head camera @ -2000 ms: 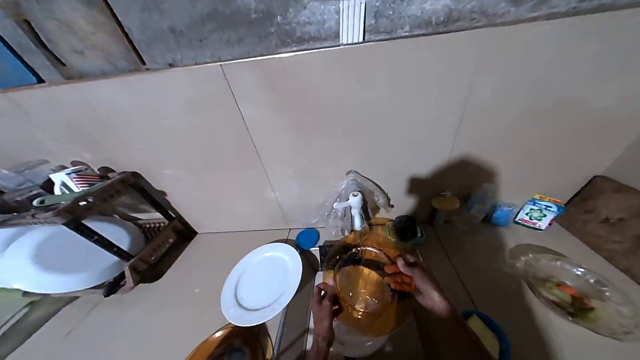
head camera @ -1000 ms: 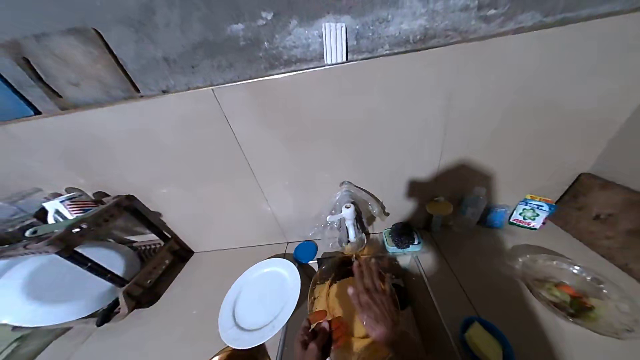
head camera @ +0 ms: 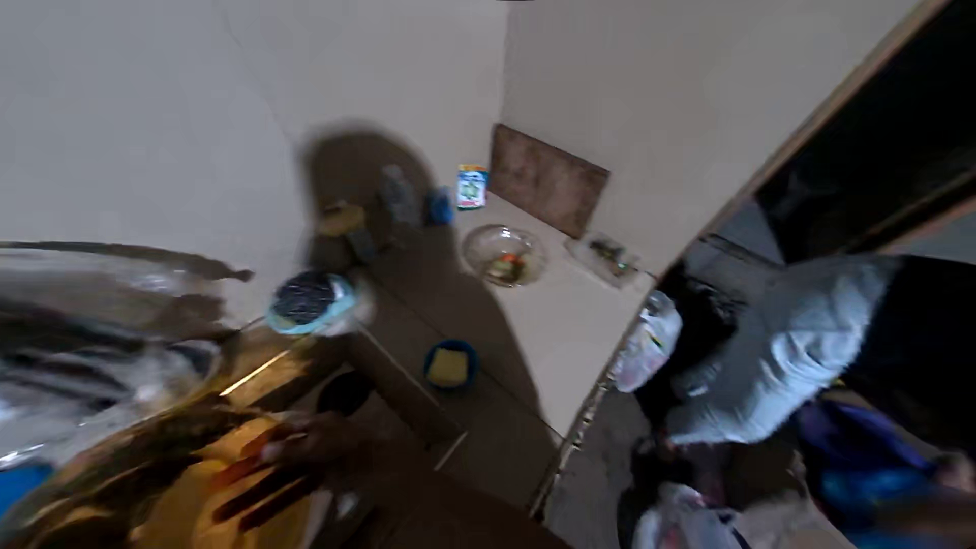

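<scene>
Blur covers much of the lower left. My right hand lies against an amber glass dish there, its fingers spread on the surface. An orange-red patch shows at the fingertips, too blurred to name. My left hand is out of the frame. Beyond the dish, a dark scouring pad sits in a light blue soap dish at the back edge of the sink. To the right, a yellow sponge rests in a round blue bowl.
A clear bowl with food scraps, a detergent packet, a brown board and a clear tray stand on the counter. Past its right edge hangs a plastic bag; a person in light trousers is beyond.
The view has swung far to the right, bringing in the counter's end and a person. The left hand, white plate and dish rack have left the frame.
</scene>
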